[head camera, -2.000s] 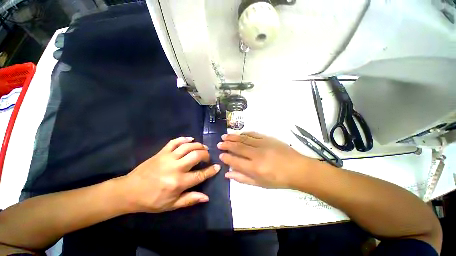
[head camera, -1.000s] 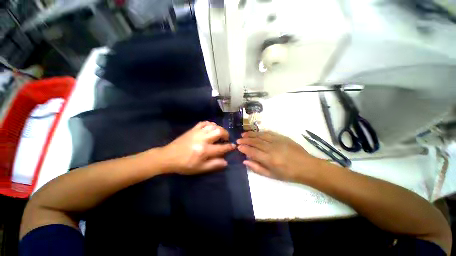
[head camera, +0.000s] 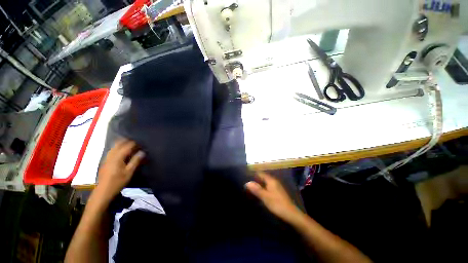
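A large black cloth (head camera: 179, 108) lies on the left of the white table and hangs over its front edge. Its right strip runs up to the presser foot (head camera: 236, 96) of the white sewing machine (head camera: 308, 23). My left hand (head camera: 121, 164) is on the cloth's left part, blurred, thumb and fingers curled; whether it pinches the cloth is unclear. My right hand (head camera: 269, 194) is below the table's front edge, at the right side of the hanging cloth; its grip is partly hidden and blurred.
Thread snips (head camera: 315, 102), black shears (head camera: 341, 82) and a thin dark rod (head camera: 315, 81) lie right of the foot. A tape measure (head camera: 436, 115) hangs at the right. A red basket (head camera: 97, 97) with white contents stands at the left. White pieces (head camera: 141, 201) show below the table.
Both hands have left the seam by the foot: my left hand moved left across the cloth, my right hand down past the table edge. The view has shifted, showing more of the machine and floor.
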